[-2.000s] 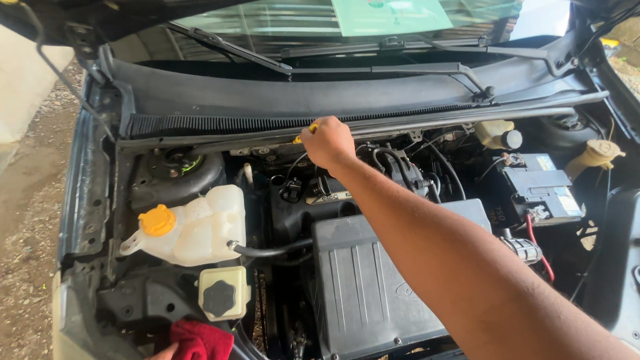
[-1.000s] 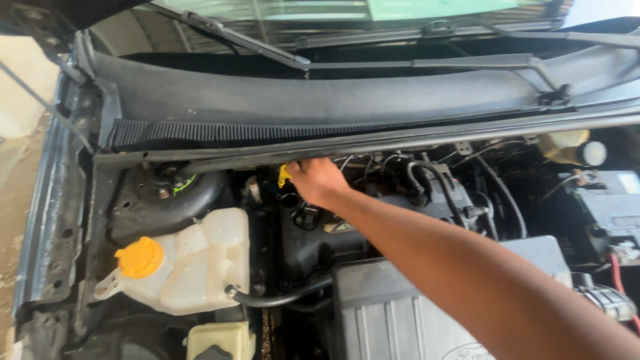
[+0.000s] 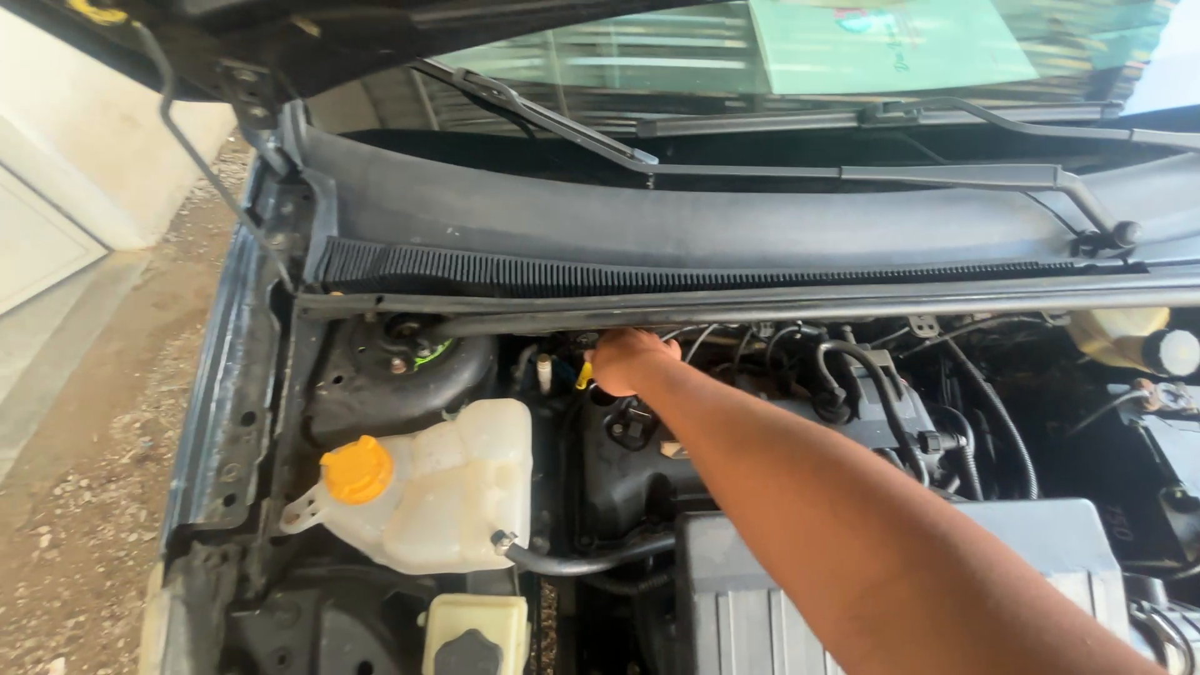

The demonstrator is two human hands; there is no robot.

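Observation:
Across the engine bay reaches my right hand (image 3: 630,361), its fingers closed on a yellow dipstick handle (image 3: 584,373) at the back left of the black engine cover (image 3: 623,483). The fingertips are partly hidden under the cowl edge, and the dipstick's lower part cannot be seen. To the left of the hand sits a white plastic coolant reservoir (image 3: 459,483) with a yellow cap (image 3: 356,469). My left hand is outside the view.
A grey air filter housing (image 3: 900,553) lies below my forearm. Behind the hand runs the cowl edge (image 3: 750,305). A fluid reservoir with a black cap (image 3: 478,647) is at the bottom, a battery (image 3: 1158,441) at the right. The hood prop rod (image 3: 202,150) stands at upper left.
My right hand, above the cowl edge two seconds ago with the yellow handle, is now lower, beside the engine cover. The left fingers and red cloth seen two seconds ago are out of view.

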